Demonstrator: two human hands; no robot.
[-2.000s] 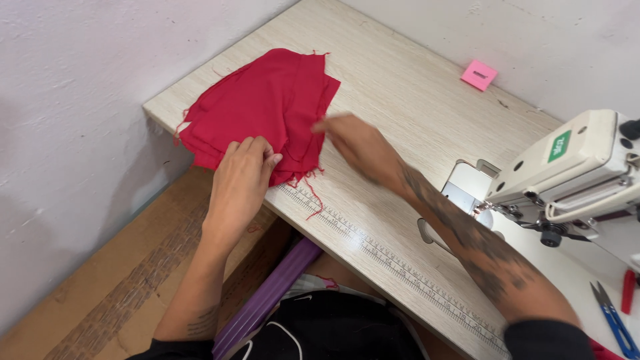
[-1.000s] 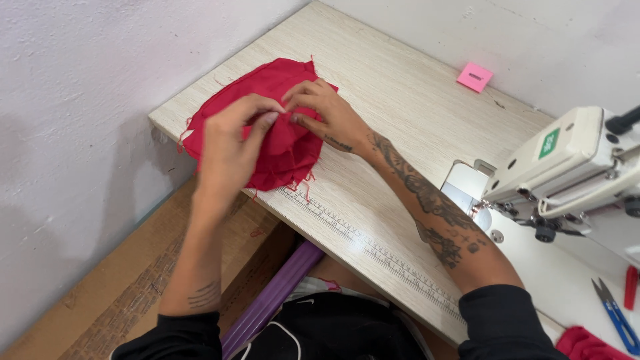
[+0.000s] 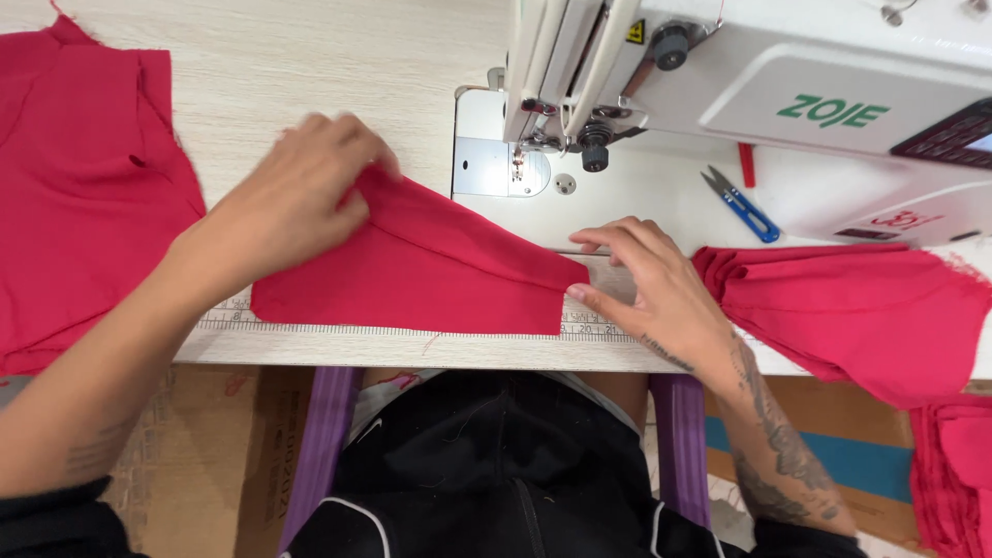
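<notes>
A red fabric piece (image 3: 434, 271) with a lengthwise seam or fold lies over the printed ruler strip (image 3: 597, 329) near the table's front edge. My left hand (image 3: 310, 186) holds its upper left corner, the fingers slightly blurred. At the narrow right end is my right hand (image 3: 651, 287), thumb and fingers apart, the thumb tip close to the fabric's edge; whether it touches cannot be told. The sewing machine's presser foot (image 3: 518, 164) stands above the needle plate, behind the fabric. More red fabric (image 3: 85, 201) lies on the left, partly behind my left forearm.
A stack of red pieces (image 3: 845, 310) lies at the right, with more red fabric (image 3: 961, 465) below it. Blue thread snips (image 3: 740, 205) and a red object (image 3: 746, 164) lie under the machine arm (image 3: 821, 101). Cardboard (image 3: 194, 465) and a purple stool or chair (image 3: 322, 457) are below the table.
The view has swung right toward the machine. Both hands have moved from the fabric pile at the left to a single piece in front of the machine.
</notes>
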